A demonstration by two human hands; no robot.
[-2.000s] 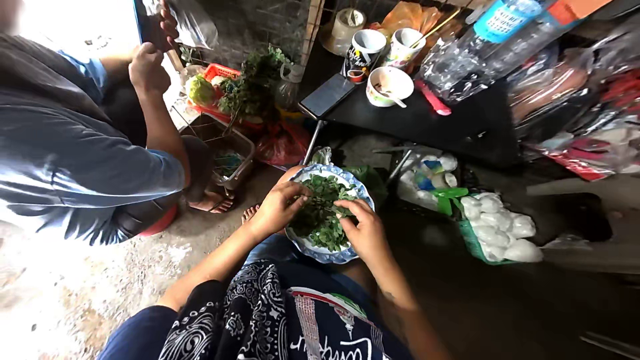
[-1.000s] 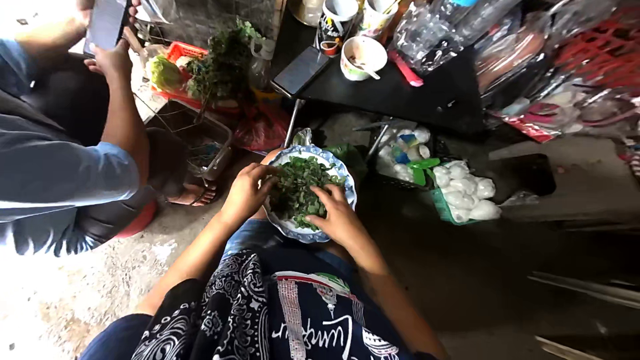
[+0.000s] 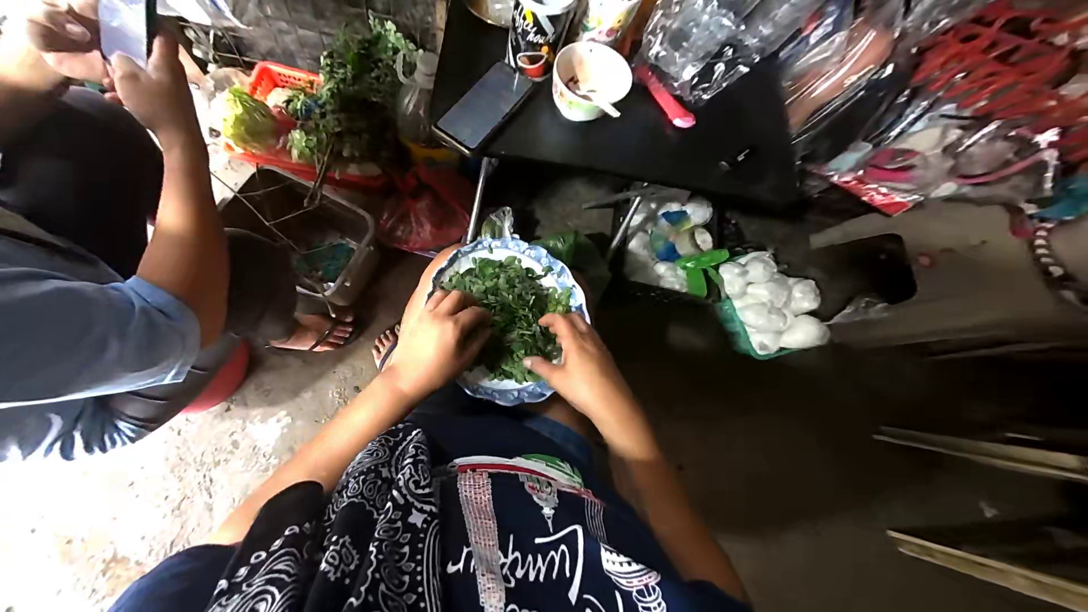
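Observation:
A blue-and-white scalloped plate [image 3: 511, 393] rests on my lap, heaped with loose green leaves [image 3: 510, 310]. My left hand [image 3: 442, 338] lies over the left side of the heap, its fingers curled down into the leaves; whether it grips any is hidden. At the right side of the plate, my right hand [image 3: 578, 357] has its thumb and fingers apart at the edge of the leaves, with nothing plainly held.
A black table [image 3: 705, 161] ahead bears a phone [image 3: 483, 109], a paper cup with a spoon [image 3: 592, 81] and plastic bags. Bagged white items [image 3: 772, 304] lie right. At left, a seated person [image 3: 93, 280] holds a phone, near a red basket of vegetables [image 3: 285, 81] and a plastic tub [image 3: 353, 280].
My right hand's thumb and fingers have spread apart since one second ago. The person at left held the phone lower in the oldest frame's view than now cannot be told, as the view has shifted.

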